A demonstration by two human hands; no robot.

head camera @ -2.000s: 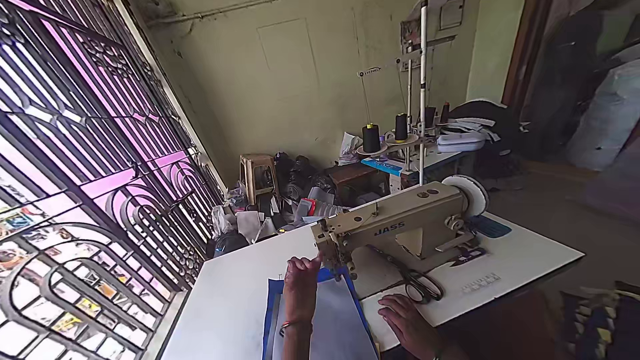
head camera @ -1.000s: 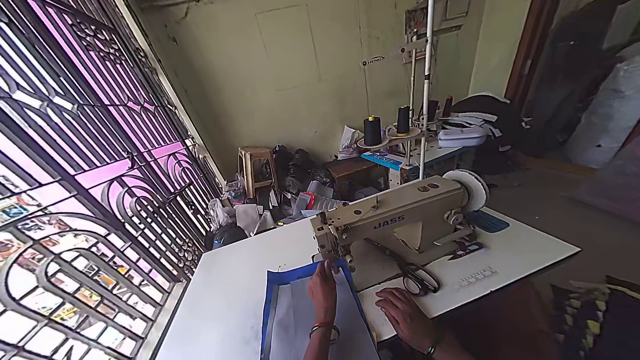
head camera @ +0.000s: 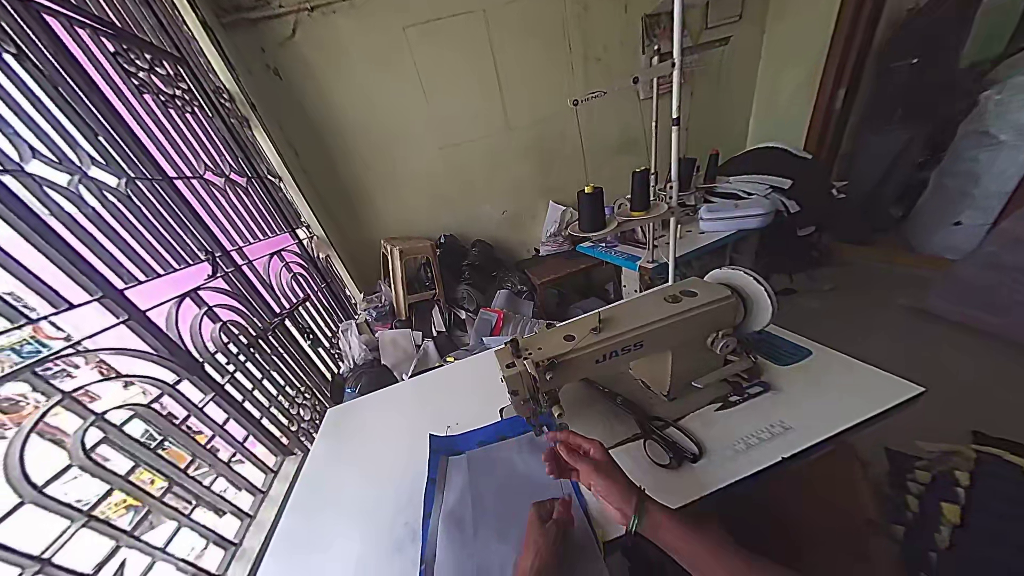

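A beige JASS sewing machine (head camera: 632, 336) stands on a white table. Under its needle area lies a corner of a pale sheet with a blue border (head camera: 488, 496). My right hand (head camera: 592, 472) is raised beside the needle, thumb and fingertips pinched together near the presser foot; whether thread or the sheet's edge is between them is unclear. My left hand (head camera: 548, 536) is lower, on the sheet's right part, with fingers curled; what it grips cannot be told. Black-handled scissors (head camera: 672, 442) lie right of my right hand, by the machine bed.
Thread snips (head camera: 744, 395) and a blue-green tray (head camera: 778, 349) lie at the table's right. A metal grille (head camera: 160, 280) runs along the left. Behind are a plastic stool (head camera: 412, 272), piled bags and scraps, and a second table with black thread cones (head camera: 591, 210). Dark patterned cloth (head camera: 960, 504) is at lower right.
My left hand has moved down from the needle area onto the sheet. My right hand has left the table beside the scissors and come up to the needle.
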